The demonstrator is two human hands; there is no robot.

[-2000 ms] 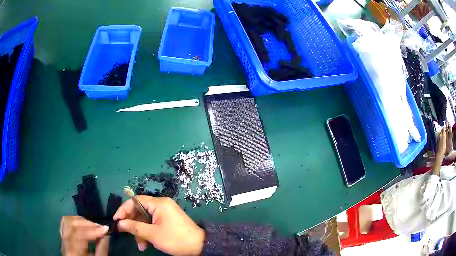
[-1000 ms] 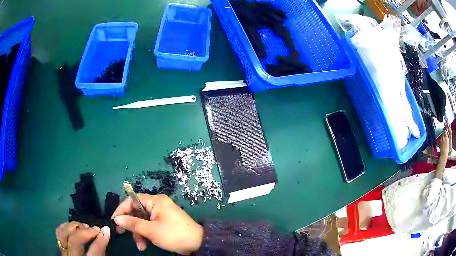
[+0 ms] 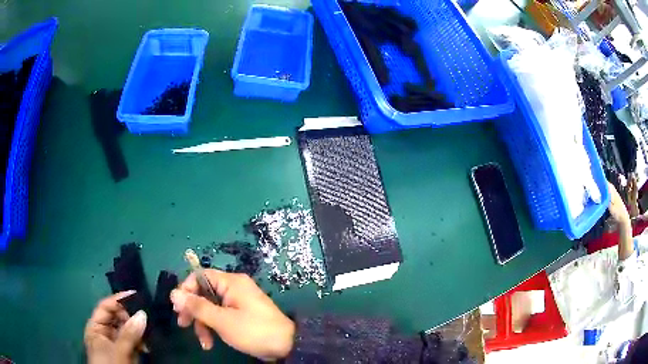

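My right hand (image 3: 238,313) is closed around the tweezers (image 3: 202,276), wide pale end pointing up and left; their tip is hidden by my fingers. My left hand (image 3: 114,333) is at the bottom left, over the lower part of the bunched black strips (image 3: 129,269), with thumb and forefinger a little apart. Whether it holds a strip is unclear against the black. Another black strip (image 3: 165,288) lies between my hands. Small black pieces (image 3: 240,257) and white bits (image 3: 288,245) lie above and right of my right hand, beside the die-cut sheet (image 3: 352,195).
A white pointed stick (image 3: 234,145) lies below two small blue bins (image 3: 153,128) (image 3: 270,89). A lone black strip (image 3: 110,138) lies at left. Large blue baskets (image 3: 32,142) (image 3: 455,114) (image 3: 536,185) stand left and right. A phone (image 3: 497,213) lies near the right edge. A person's arm (image 3: 622,224) shows beyond.
My hands have moved apart. My left thumb and forefinger have opened from their pinch. My right hand has shifted slightly right, still with the tweezers. The other person's arm has moved.
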